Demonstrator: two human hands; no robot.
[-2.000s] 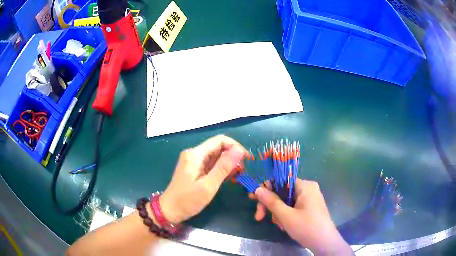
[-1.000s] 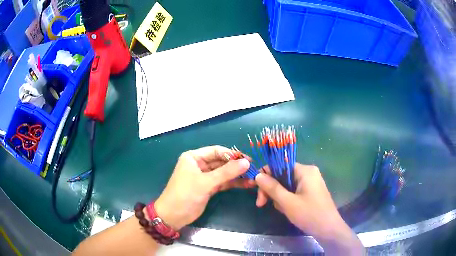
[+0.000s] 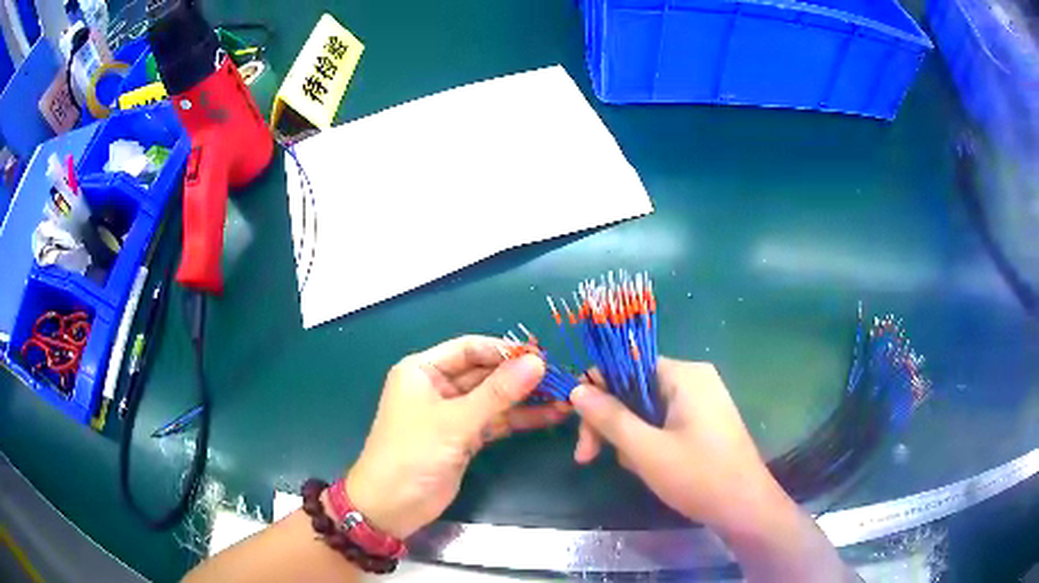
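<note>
A fanned bunch of thin blue wire leads (image 3: 624,347) with orange-red bands and silvery tips stands upright in my right hand (image 3: 689,438). My right hand is closed around its lower part. My left hand (image 3: 450,410) pinches a few leads parted to the left, their orange bands and tips at the thumb and index fingertips. These leads run across to my right thumb. A second dark blue wire bundle (image 3: 883,387) lies on the green mat at the right, its near end hidden behind my right forearm.
A white sheet (image 3: 467,182) lies mid-bench. A red heat gun (image 3: 217,171) with a black cord is at upper left, beside a yellow sign block (image 3: 319,77) and a blue compartment tray (image 3: 108,273). A blue bin (image 3: 752,57) is at the top. A steel ruler (image 3: 513,547) lines the near edge.
The view has shifted, so the bench items sit further left and mostly higher. My left hand has closed its fingertips on the parted leads. My right hand keeps its hold.
</note>
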